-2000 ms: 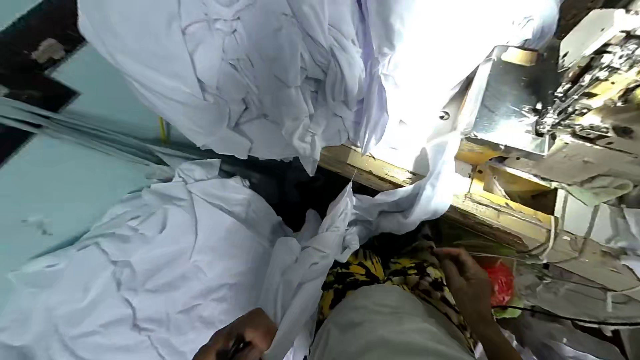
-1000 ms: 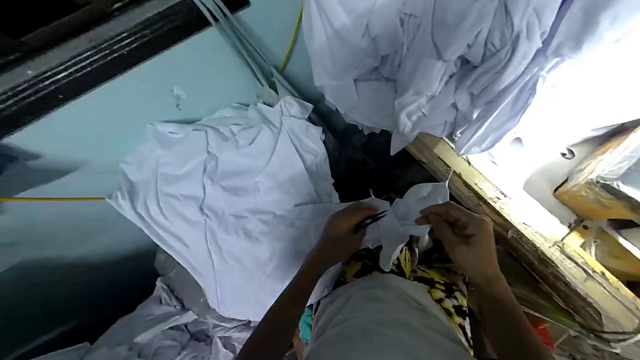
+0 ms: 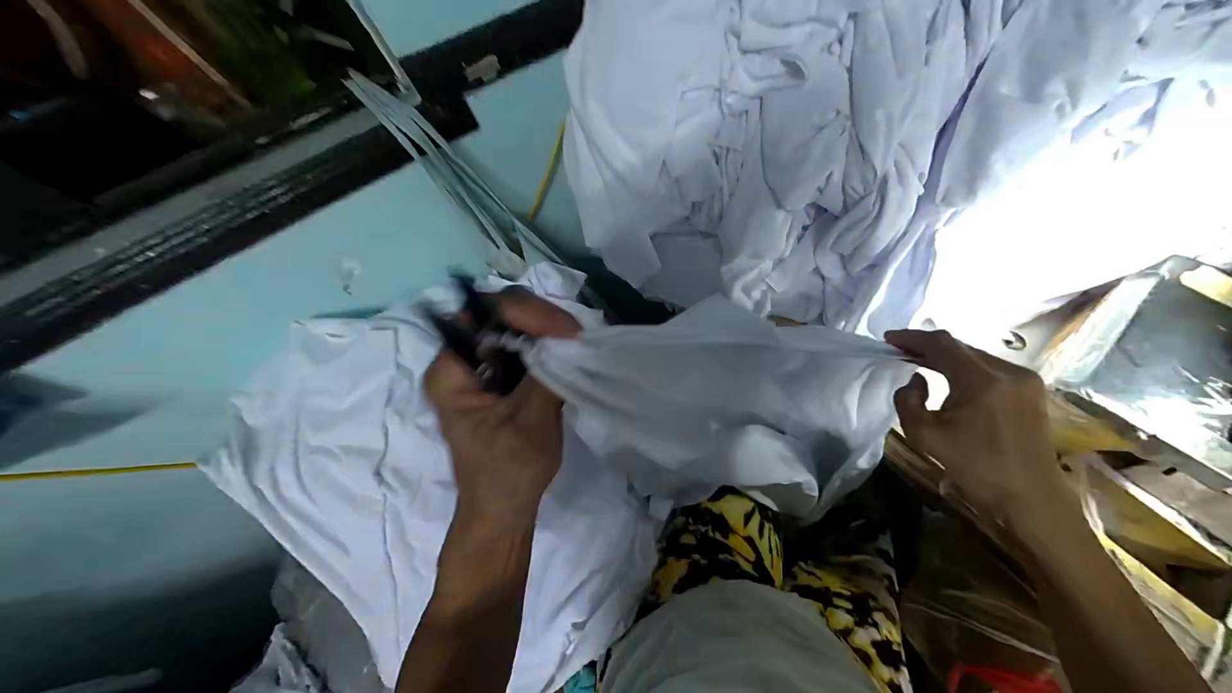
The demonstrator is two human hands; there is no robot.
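A piece of white fabric [image 3: 722, 395] is stretched between my two hands above my lap. My left hand [image 3: 500, 385] grips its left end and also holds a small dark tool [image 3: 476, 337], blurred, perhaps thread snips. The fabric's upper right edge is pinched between the thumb and fingers of my right hand [image 3: 972, 414]. Below and behind my left hand lies a large white cloth [image 3: 356, 414]. A heap of crumpled white garments [image 3: 789, 125] rises beyond the stretched fabric.
At the right stand a brightly lit sewing machine table with a worn wooden edge [image 3: 1155, 539] and a metal plate [image 3: 1165, 337]. Pale strips [image 3: 443, 164] hang along the light blue wall [image 3: 269, 260] at the left. Something red [image 3: 1001, 679] lies low at the right.
My hands have moved apart and up from close together over my lap, and the white fabric is now spread between them. The view has shifted.
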